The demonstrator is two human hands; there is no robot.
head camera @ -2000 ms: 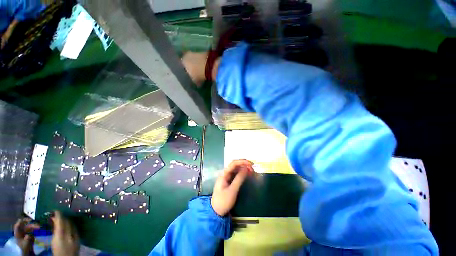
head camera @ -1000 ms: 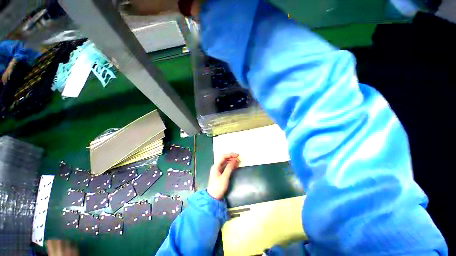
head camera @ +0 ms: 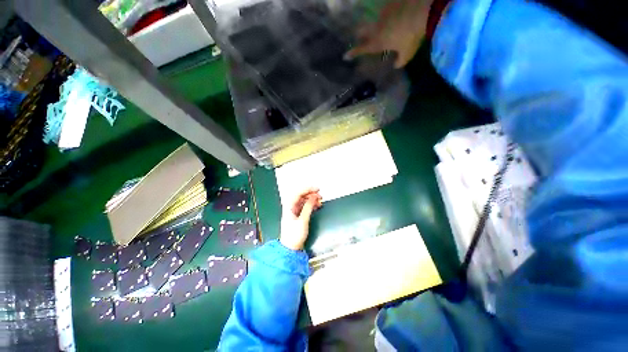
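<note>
My left hand lies at the left end of a white sheet, fingers curled; whether they pinch anything is unclear. My right hand is at the top, blurred, its fingers over the stacked clear trays. Its grip on them cannot be told. Dark rectangular pieces show through the plastic, and one tray layer looks turned at an angle on the stack. A pale yellow sheet lies nearest me, with thin grey strips at its left end.
Many loose black boards lie at left, below a yellow-edged liner stack. A grey metal bar slants across the upper left. White sheets with black marks and a dark coiled cord are at right. Clear plastic stacks stand far left.
My right arm has swung to the right, and its hand now shows over the trays. The view has shifted, uncovering the white marked sheets. The other person's hand at lower left is gone.
</note>
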